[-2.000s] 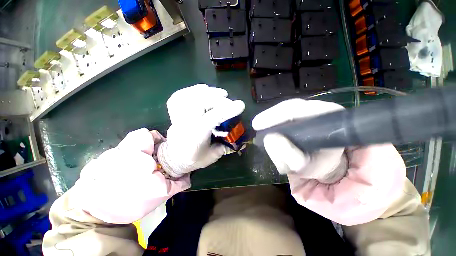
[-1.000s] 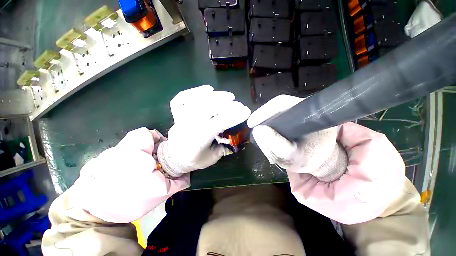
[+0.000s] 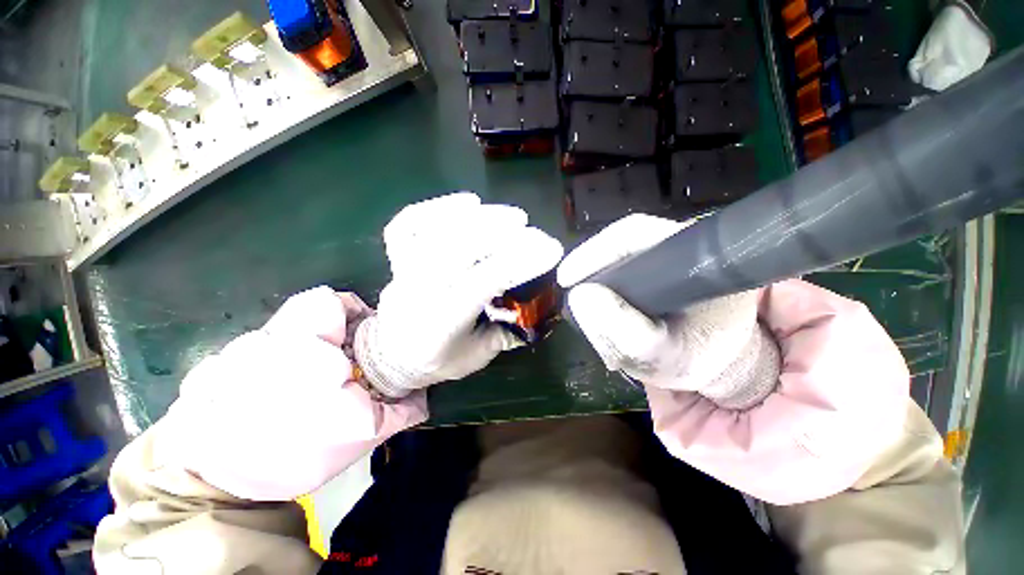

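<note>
My left hand (image 3: pixel 455 281), in a white glove, holds a small wound coil component (image 3: pixel 533 309) above the green mat. Its copper-orange winding shows; the rest is mostly hidden by the fingers. My right hand (image 3: pixel 663 303), also gloved, is shut around the front end of a long dark-grey dispensing syringe (image 3: pixel 831 202). The syringe slants up to the right edge of the picture. Its front end is at the component's right side; the needle tip is hidden, and I cannot tell whether it touches.
A pale metal holding fixture (image 3: pixel 241 118) with yellow-green clamp pads (image 3: pixel 161 88) runs along the upper left. One blue-topped component (image 3: pixel 318 39) sits on it. Rows of black components (image 3: pixel 610 70) stand at the back, with a side row (image 3: pixel 811 84) right of them. A white wipe (image 3: pixel 950 47) lies beyond.
The syringe's rear end has swung from nearly level to a steeper upward slant, covering part of the side row and white wipe. The component has turned slightly in my left hand.
</note>
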